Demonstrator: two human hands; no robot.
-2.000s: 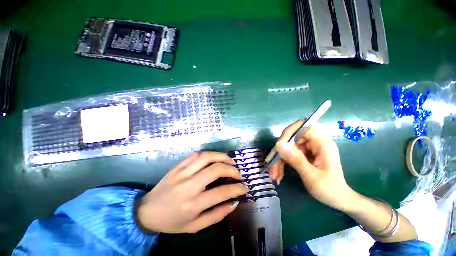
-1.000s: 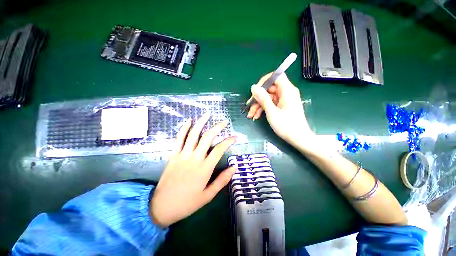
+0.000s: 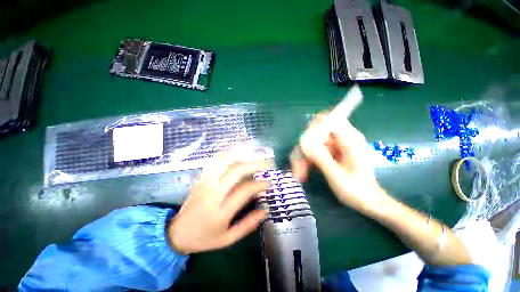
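The fanned working stack of grey phone housings [image 3: 291, 242] lies in front of me, its stepped dark ends pointing away. My left hand [image 3: 219, 199] is blurred, its fingertips at the left side of the stepped ends. My right hand [image 3: 336, 154], also blurred, is just beyond and right of the stack and holds the slim silver tweezers [image 3: 349, 102]; their tip is hidden or blurred. The die-cut sheet [image 3: 80, 148] with a white label [image 3: 138, 142] lies beyond my left hand, in clear plastic.
A phone chassis with battery [image 3: 162, 64] lies at the back left. Housing stacks stand at back right [image 3: 365, 45] and the left edge [image 3: 20, 85]. Blue film tabs [image 3: 393, 151] lie at right, near a tape roll [image 3: 468, 179] and clear plastic film [image 3: 499, 188].
A second ago my left hand was spread on the sheet and my right hand held the tweezers at its right end. Both have since moved back toward the fanned stack.
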